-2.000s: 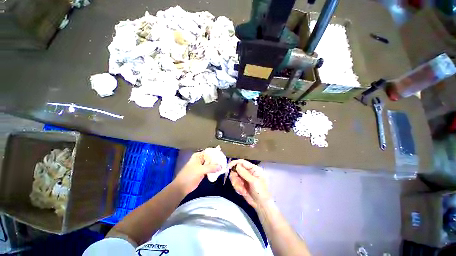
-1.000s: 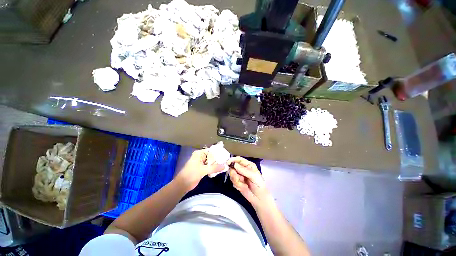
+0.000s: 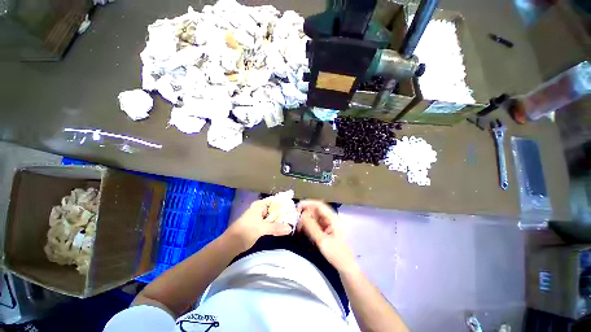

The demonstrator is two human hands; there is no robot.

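Note:
My left hand holds a cream-white plush piece over my lap, in front of the table edge. My right hand is at the piece's right side, its fingers curled and blurred. Whether it grips the cloth or a small part cannot be told. The dark green hand press stands beyond, with its flat metal base near the table edge. A pile of dark safety eyes and a pile of white washers lie right of the base.
A large heap of plush pieces lies left of the press. The parts box stands behind it. A wrench, a bottle and a sleeved dark flat thing lie at right. An open carton and blue crate are low left.
The plush piece has turned and bunched in my left hand. My right hand's fingers have shifted and the thin pale strip seen at them before no longer shows.

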